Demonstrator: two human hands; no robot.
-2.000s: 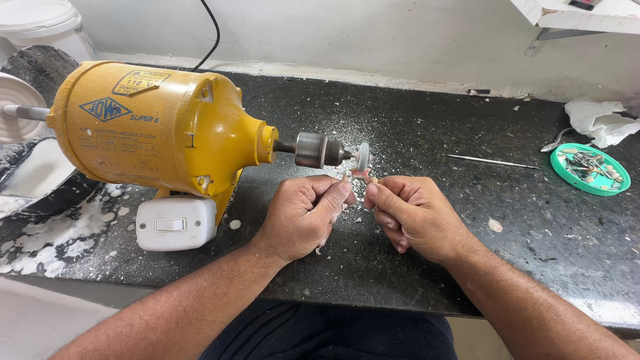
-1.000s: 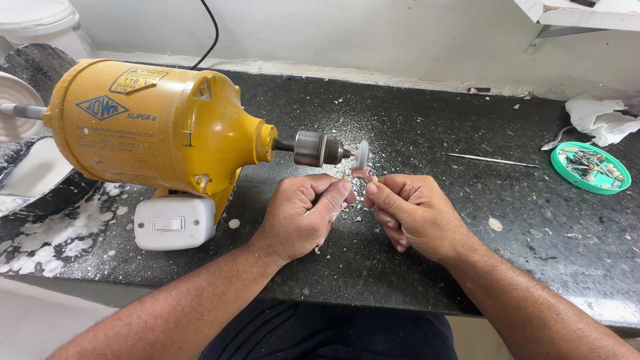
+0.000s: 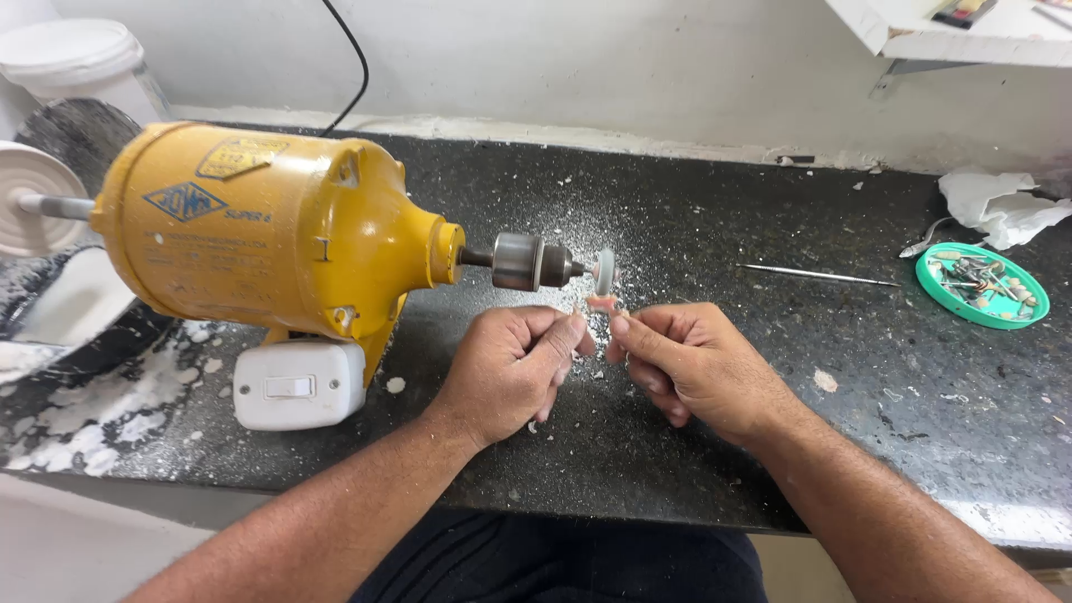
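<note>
A small pink piece, apparently a dental prosthesis (image 3: 601,303), is pinched between the fingertips of my left hand (image 3: 523,364) and my right hand (image 3: 682,356). Its upper edge meets the underside of a pale grinding wheel (image 3: 605,272), or comes very close to it. That wheel sits in the steel chuck (image 3: 529,262) of a yellow bench motor (image 3: 268,226). Both thumbs lie on top at either end of the piece, and the fingers hide much of it. A white switch box (image 3: 299,385) is at the motor's base.
White dust and chips cover the dark stone countertop (image 3: 670,218). To the right lie a thin metal instrument (image 3: 819,275), a green dish (image 3: 925,280) of small burs and crumpled white paper (image 3: 997,205). A black basin (image 3: 126,335), a pale disc (image 3: 38,201) and a white bucket (image 3: 75,63) are at the left.
</note>
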